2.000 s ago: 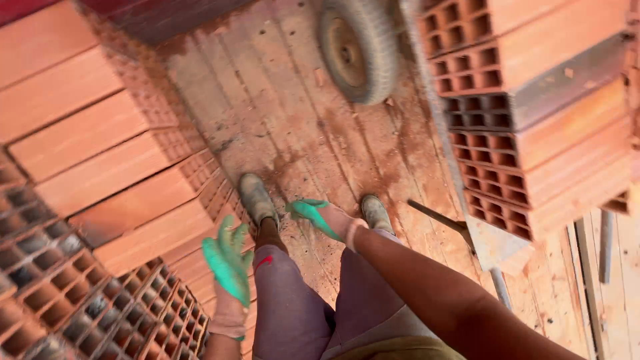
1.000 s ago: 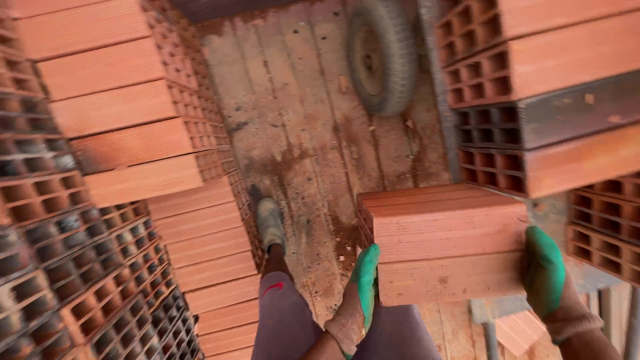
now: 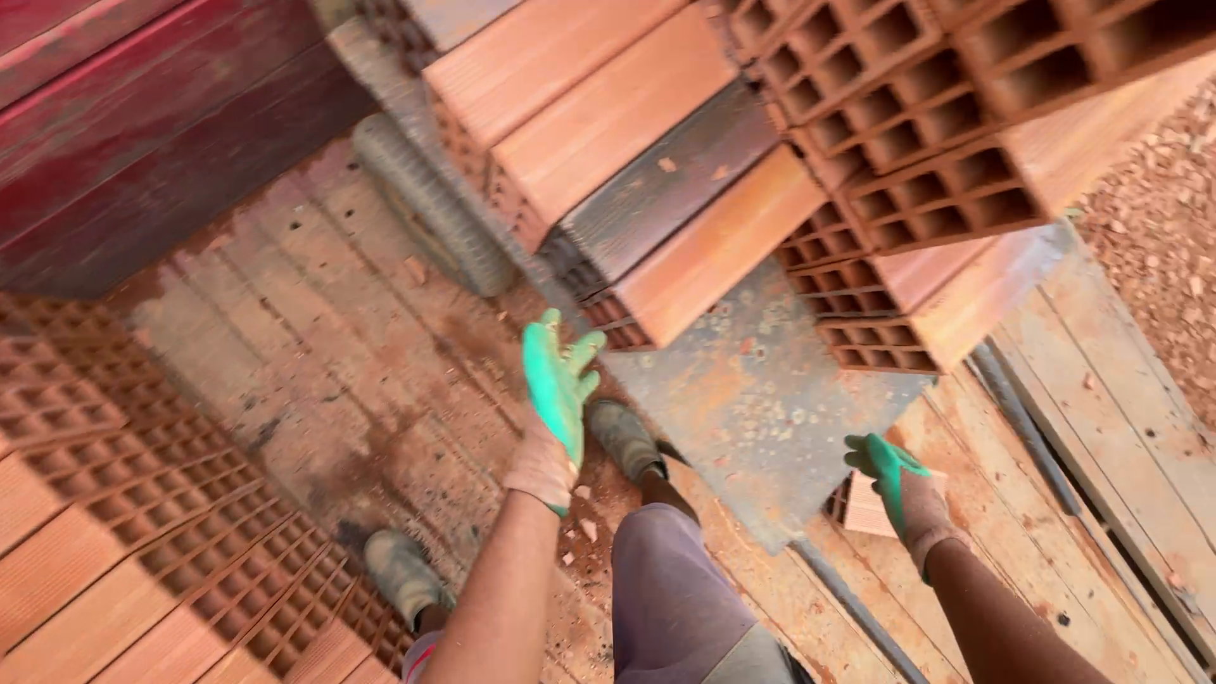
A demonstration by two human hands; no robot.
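My left hand (image 3: pixel 559 385), in a green-coated work glove, has its fingers apart and holds nothing. It is just below the near corner of a row of hollow clay bricks (image 3: pixel 617 123), one of them blackened (image 3: pixel 670 180). That row lies on a grey metal plate (image 3: pixel 750 408). My right hand (image 3: pixel 893 475), gloved alike, is empty with its fingers spread, over or beside a broken piece of hollow brick (image 3: pixel 869 508) on the planks. More hollow bricks (image 3: pixel 912 104) are stacked at the upper right with their cells facing me.
A tall stack of hollow bricks (image 3: pixel 66 551) stands at the left. A wheel with a tyre (image 3: pixel 437 209) is against the plate's far side. Red boards (image 3: pixel 161 114) wall the upper left. Metal tubes (image 3: pixel 855 608) run from the plate over the plank floor (image 3: pixel 313 313). Brick rubble (image 3: pixel 1154 228) lies far right.
One second ago both hands held hollow bricks between them; now they are apart and hold nothing. The view has swung to the right.
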